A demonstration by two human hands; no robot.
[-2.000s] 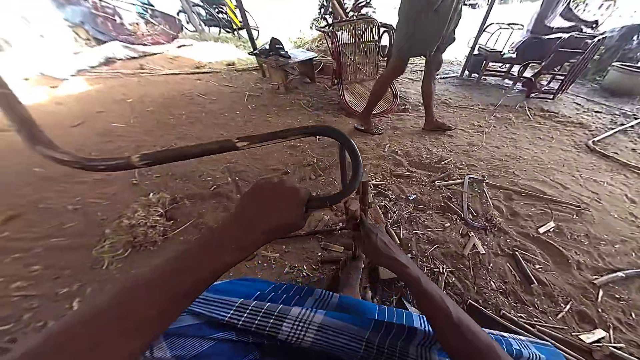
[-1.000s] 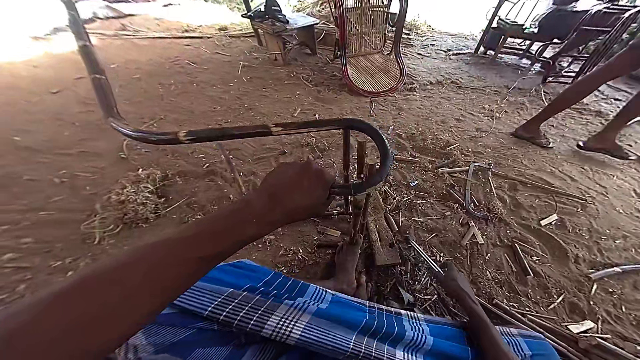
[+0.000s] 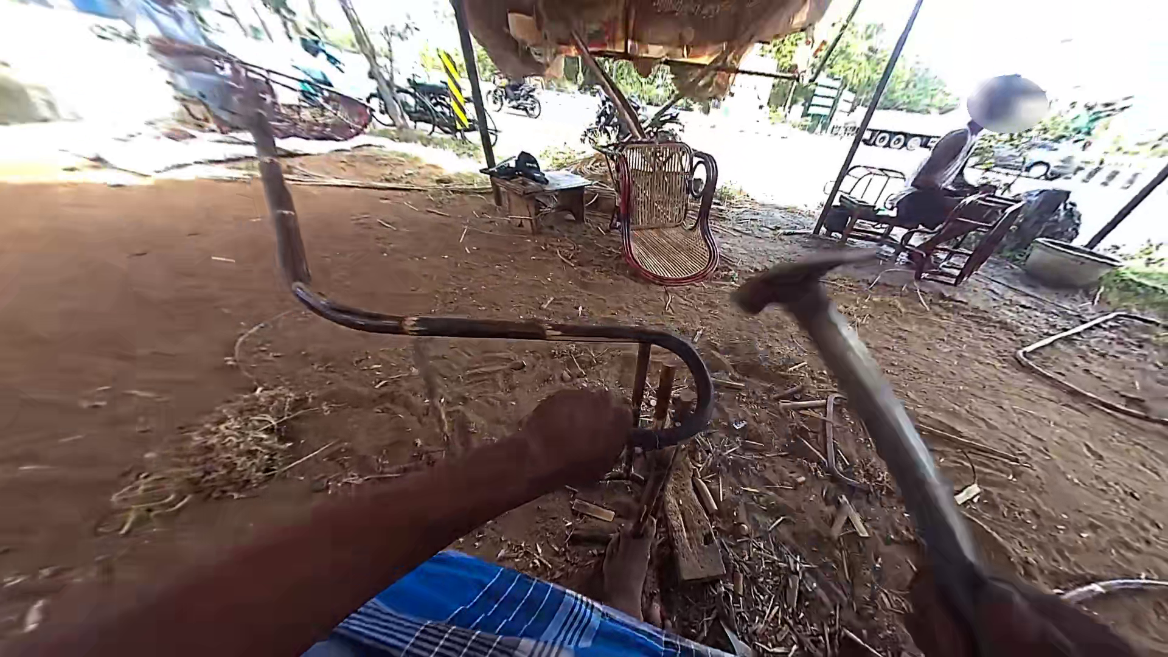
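Observation:
A dark bent cane pole (image 3: pixel 493 330) rises at the left, runs level and hooks round at the right. My left hand (image 3: pixel 579 436) is closed on the end of its hook, beside thin upright stakes (image 3: pixel 641 383). My right hand (image 3: pixel 1013 611), at the lower right edge, grips the handle of a claw hammer (image 3: pixel 890 420), raised with its head up and slightly blurred. A wooden block (image 3: pixel 691 525) lies on the ground below the hook, by my foot (image 3: pixel 628 570).
Wood chips and cane scraps (image 3: pixel 776 584) cover the ground around the block. Behind stand a cane chair (image 3: pixel 671 210) and a low wooden table (image 3: pixel 543 192). A person (image 3: pixel 944 169) sits at the back right, near a basin (image 3: pixel 1068 263). Bent canes (image 3: pixel 1049 379) lie at the right.
My right hand was low near the ground with a tool and has come up with the hammer. The walking person has left the view. The view has tilted up.

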